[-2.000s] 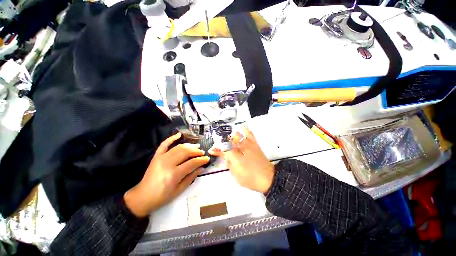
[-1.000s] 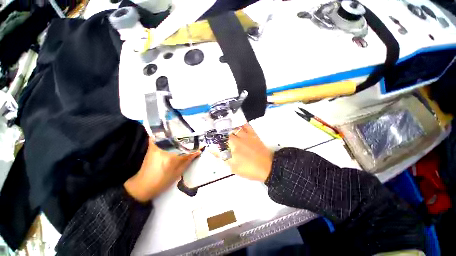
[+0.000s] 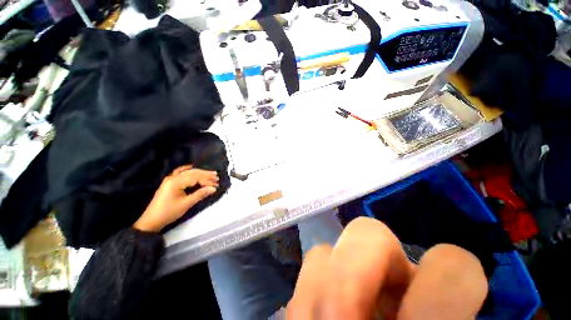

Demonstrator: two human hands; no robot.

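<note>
The black garment [image 3: 125, 125] lies in a heap on the left of the white table, beside the needle end of the sewing machine [image 3: 300, 47]. My left hand [image 3: 178, 197] is at the heap's right edge, its fingers and thumb curled on the cloth. The presser foot and needle area [image 3: 266, 112] shows no hand at it and is small and blurred. My right hand [image 3: 382, 275] is large and blurred, close to the camera at the bottom, off the table. Its fingers are bent; whether it holds anything cannot be told.
Thread snips [image 3: 355, 117] lie on the table beside an open cardboard box [image 3: 404, 147] with clear plastic over dark contents. A marked strip [image 3: 250, 226] runs along the table's front edge. A blue crate [image 3: 438, 172] with black pieces stands below right. Dark cloth [image 3: 519, 75] is at the far right.
My right hand has left the needle area and come back toward the camera. My left hand has moved away from the needle onto the garment's edge. The view has shifted, showing the crate and control panel.
</note>
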